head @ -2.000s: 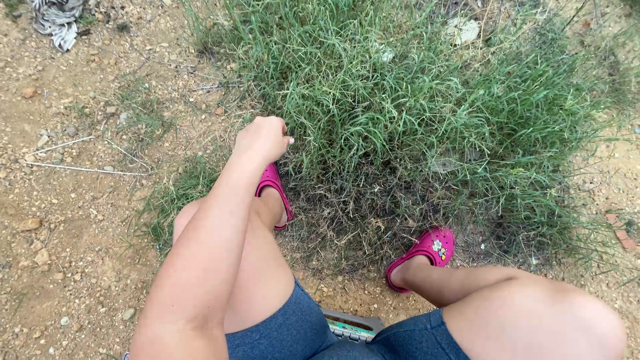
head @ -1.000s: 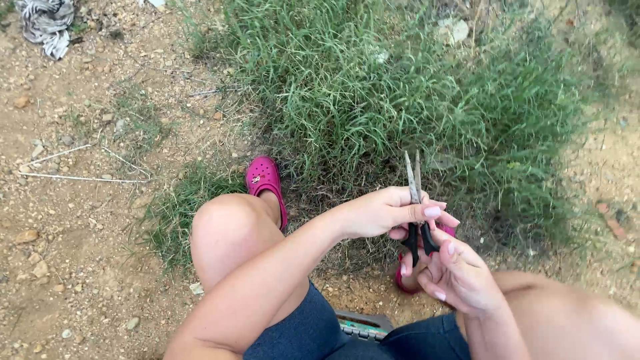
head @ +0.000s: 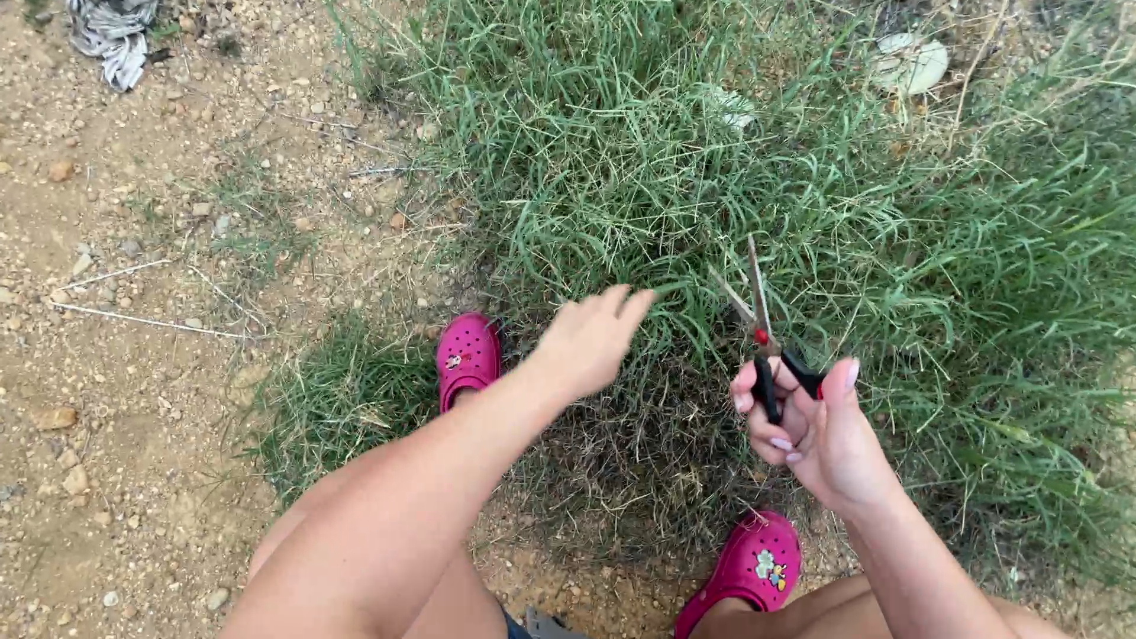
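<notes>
Black-and-red-handled scissors (head: 761, 335) are in my right hand (head: 821, 435), fingers at the handle loops, blades parted and pointing up over the green grass (head: 639, 177). My left hand (head: 593, 342) reaches to the near edge of that grass, left of the scissors, its back toward me. It holds nothing that I can see, and its fingers look somewhat spread, the fingertips near the blades of grass. Below both hands lies a patch of short, dry, brownish grass stubble (head: 652, 461).
Pink clogs (head: 469, 355) are on my feet at either side of the stubble. Sandy ground with pebbles, thin dry stalks (head: 146, 320) and a crumpled grey cloth (head: 114, 40) lies to the left. A pale flat object (head: 911, 64) rests in the grass at upper right.
My two hands were together at the scissors one second ago; now they are apart. My left hand has moved left to the grass, and the scissors' blades are spread wider in my right hand.
</notes>
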